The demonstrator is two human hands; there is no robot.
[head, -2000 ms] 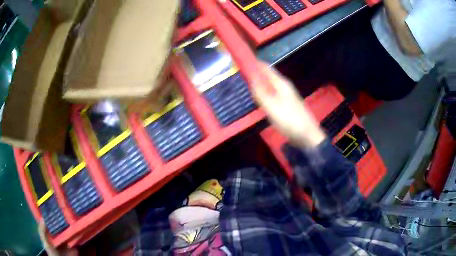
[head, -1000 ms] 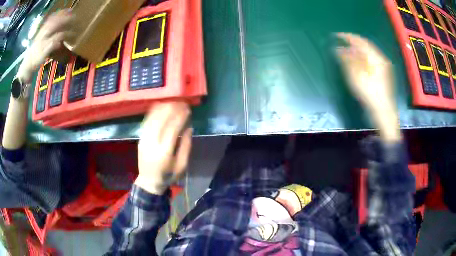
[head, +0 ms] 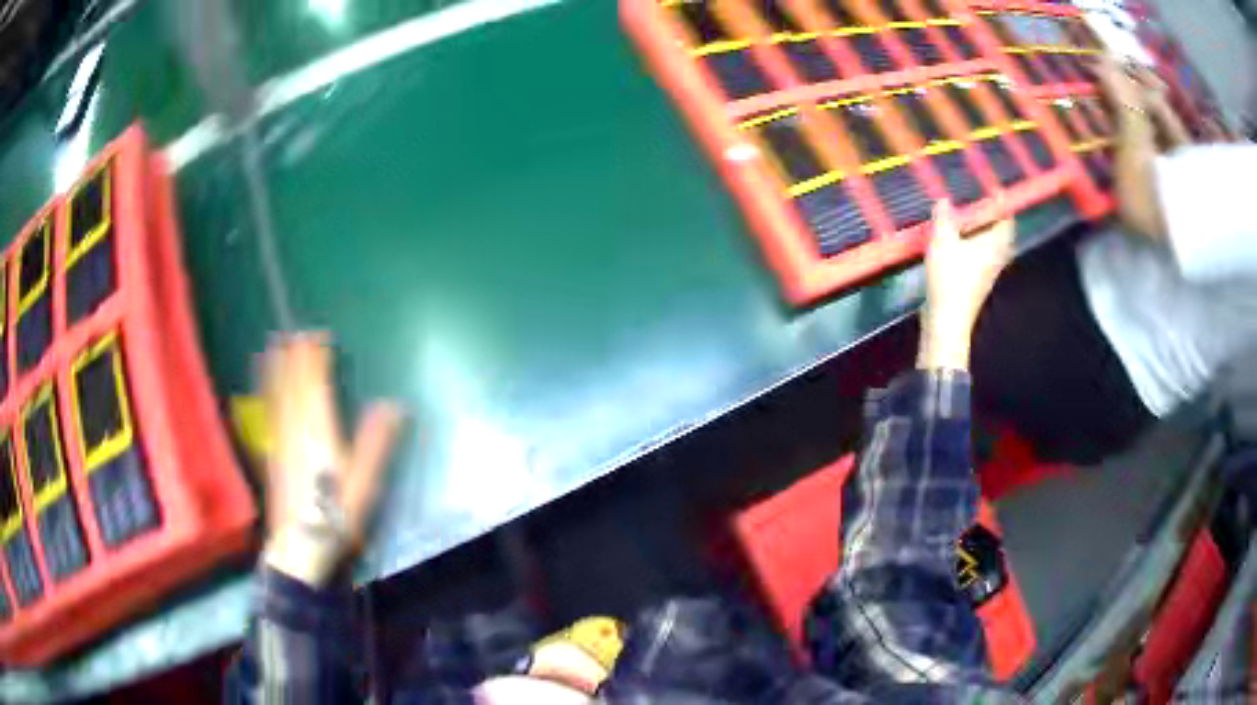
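A red phone tray [head: 813,282] full of black and yellow keypad phones [head: 899,193] lies on the green bench at the upper right. My right hand [head: 969,262] is at its near edge, fingers on the rim; I cannot tell whether they grip it. My left hand [head: 317,455] is blurred, over the bench's front at the left, fingers apart and empty. It is beside another red phone tray [head: 207,461], which holds more keypad phones and is cut off by the left edge.
The green bench [head: 483,207] lies between the trays, with a pale front edge. Another person's arm [head: 1137,152] and pale sleeve are at the right, by a further tray of phones. A red tray [head: 800,537] with a dark phone is below the bench.
The view has turned right. My right hand has moved from over the bench to the right tray's edge. The cardboard box and the person at the left are out of view.
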